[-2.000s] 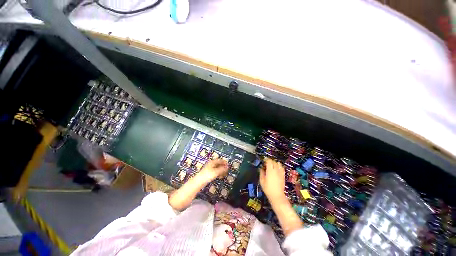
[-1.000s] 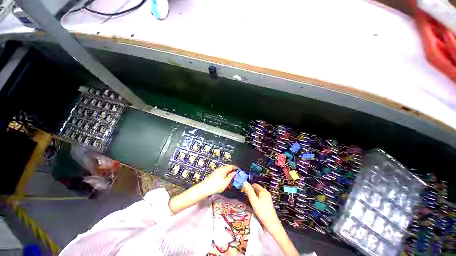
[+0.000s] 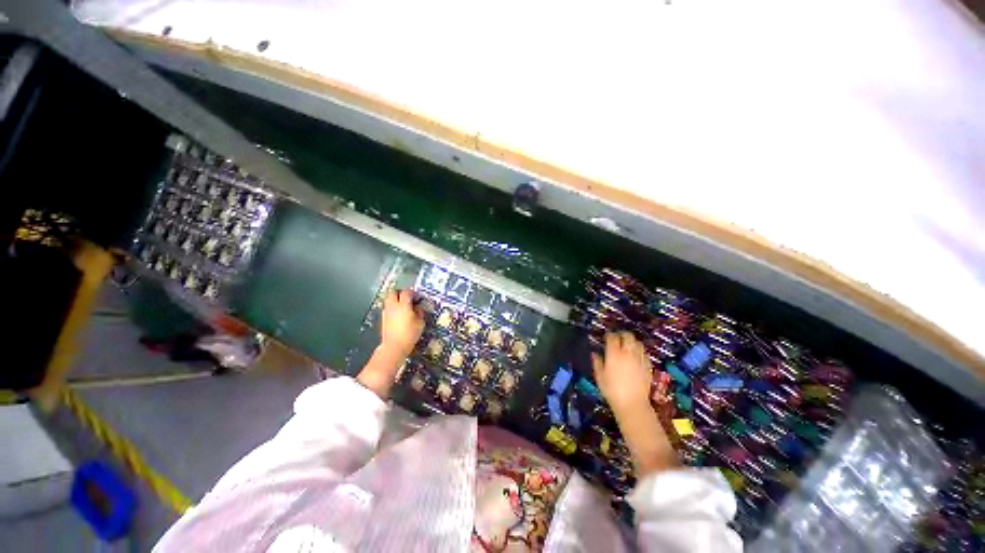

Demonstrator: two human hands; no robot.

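A clear blister tray (image 3: 459, 283) with parts in its pockets lies on the green bench in front of me. My left hand (image 3: 402, 322) is at the tray's upper left pockets, fingers bent down; a small dark thing shows at its fingertips. My right hand (image 3: 623, 367) is over the left part of the dense rows of clamped assemblies (image 3: 745, 405); its fingertips are among them and what they touch is hidden. Loose blue binder clips (image 3: 558, 395) and a yellow clip (image 3: 561, 440) lie left of my right hand.
Another filled blister tray (image 3: 205, 221) lies at the left end of the bench. A glossy empty blister tray (image 3: 864, 475) rests on the clamped rows at right. A white shelf (image 3: 540, 76) with a wooden edge runs above; a grey support (image 3: 162, 97) slants down at left.
My hands were together at a blue clip near the tray's right side. They have parted: left to the tray's upper left, right to the clamped rows. Blue clips now lie left of my right hand.
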